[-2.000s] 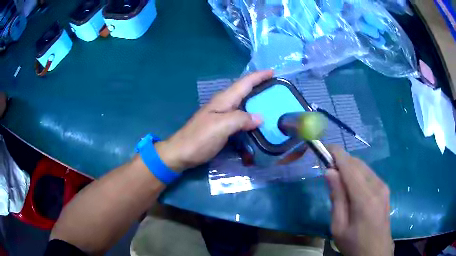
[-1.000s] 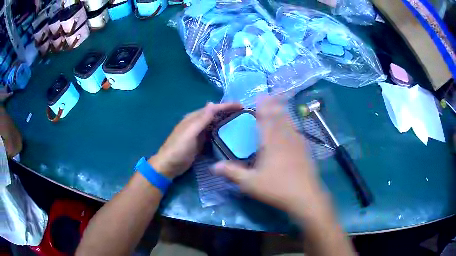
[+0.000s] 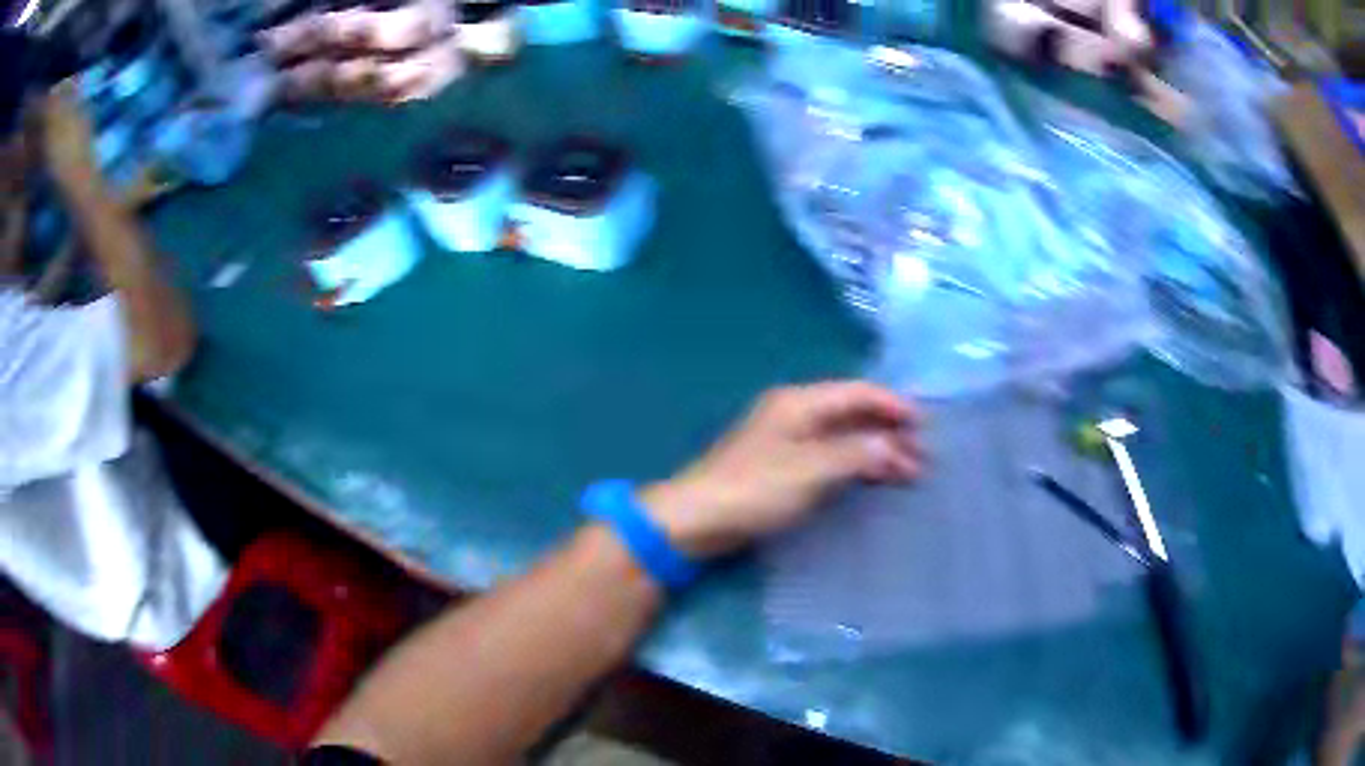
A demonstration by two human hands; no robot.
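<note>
My left hand [image 3: 816, 457], with a blue wristband, is over the left part of the strip sheet [image 3: 958, 554]. It is blurred, its fingers loosely bent, and no object shows in it. My right hand [image 3: 1344, 721] shows only as a skin-coloured patch cut off by the lower right edge; its fingers and anything in it are hidden. The hammer [image 3: 1145, 524] lies on the right part of the sheet, head away from me and black grip nearer. The thin pointed tool [image 3: 1093, 516] lies beside it, touching or nearly touching its shaft.
Plastic bags of blue panels [image 3: 973, 225] lie behind the sheet. Three blue bodies [image 3: 584, 217] stand at upper left, with rows of pink and blue ones [image 3: 367, 57] behind. A person's arm [image 3: 127, 277] and a red stool [image 3: 285, 636] are at left. White paper [image 3: 1332, 464] lies at right.
The blue-panelled body between my hands has gone from view. My right hand has moved away to the right edge. The camera view has shifted left, so table things appear further right.
</note>
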